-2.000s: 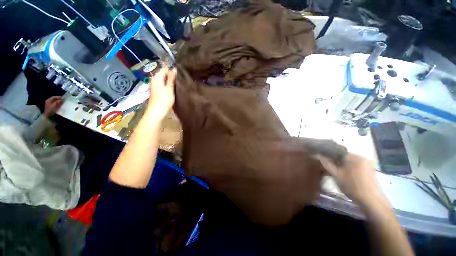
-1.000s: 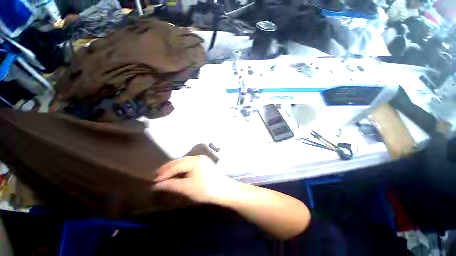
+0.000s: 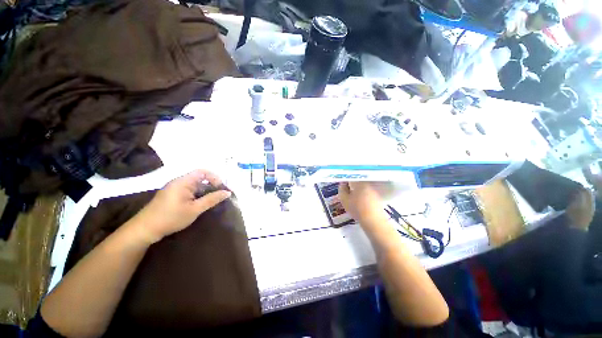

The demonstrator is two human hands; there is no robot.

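Observation:
A dark-brown garment piece (image 3: 178, 270) lies over the table's front left part and hangs past its front edge. My left hand (image 3: 185, 203) rests on its upper edge, thumb and fingers pinching the cloth near its corner. My right hand (image 3: 356, 198) is at the smartphone (image 3: 334, 204), under the sewing machine's arm; its fingers lie over the phone's right side and are partly hidden by the arm. The white sewing machine (image 3: 369, 173) has a blue stripe, and its presser foot area (image 3: 284, 195) stands right of the cloth, not touching it.
A brown garment pile (image 3: 112, 59) with black straps (image 3: 72, 162) fills the left. Cardboard (image 3: 33, 264) lies at the far left. Scissors (image 3: 422, 237) lie right of the phone. A black bottle-like cylinder (image 3: 321, 56) stands behind the machine. Another person's hand (image 3: 581, 210) is at far right.
The view has turned back toward the machine. The brown piece has been laid on the table. My left hand has come into view on it. My right hand has let go of cloth and moved to the phone.

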